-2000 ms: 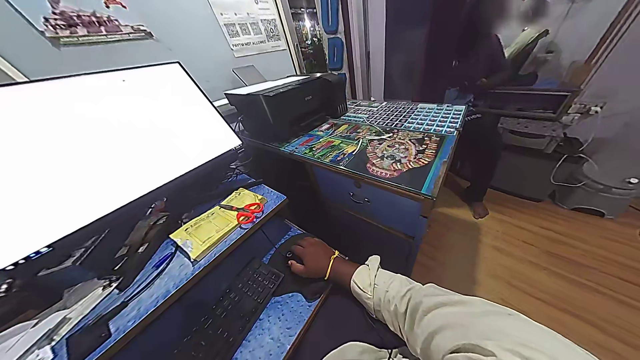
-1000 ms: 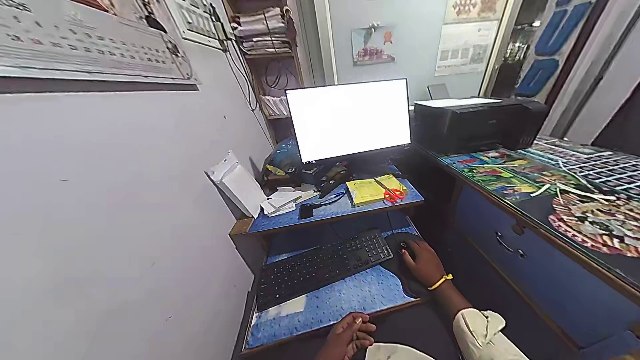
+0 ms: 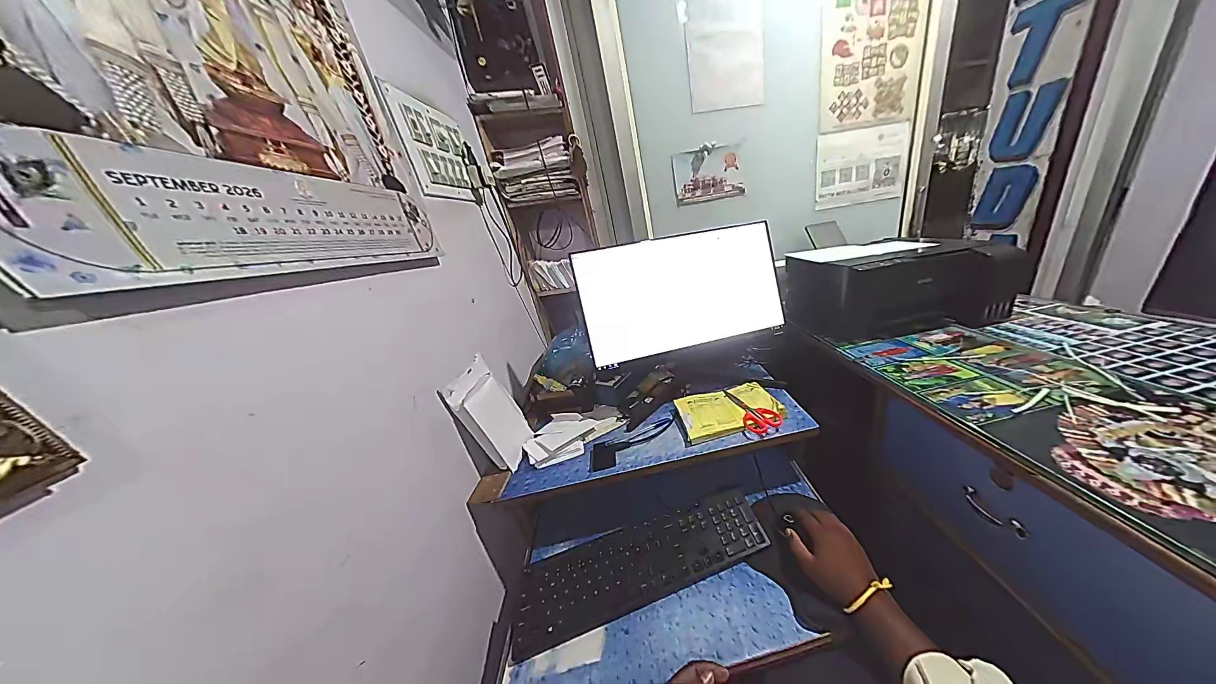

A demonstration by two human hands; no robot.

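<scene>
My right hand [image 3: 828, 556], with a yellow thread at the wrist, rests over a black computer mouse [image 3: 790, 522] on a dark mouse pad [image 3: 793, 579]. Left of it, a black keyboard [image 3: 636, 570] lies at a slant on the blue keyboard shelf [image 3: 708, 617]. Only the fingers of my left hand [image 3: 700, 673] show at the bottom edge, by the shelf's front; what they do cannot be told. Above the shelf stands a monitor [image 3: 679, 294] with a bright white screen. Red-handled scissors [image 3: 760, 419] lie on a yellow pad or packet [image 3: 708, 416] in front of it.
White papers [image 3: 559, 439] and a white box-like packet [image 3: 489, 413] lie at the desk's left, beside the wall. A black printer [image 3: 902, 285] stands on the glass-topped counter [image 3: 997, 418] at right, above a blue drawer [image 3: 950, 494]. Shelves with paper stacks [image 3: 535, 169] stand behind.
The view has swung far left from the counter side. My left hand, in view at the shelf's front one second ago, has dropped mostly out of the frame. My right hand stays on the mouse.
</scene>
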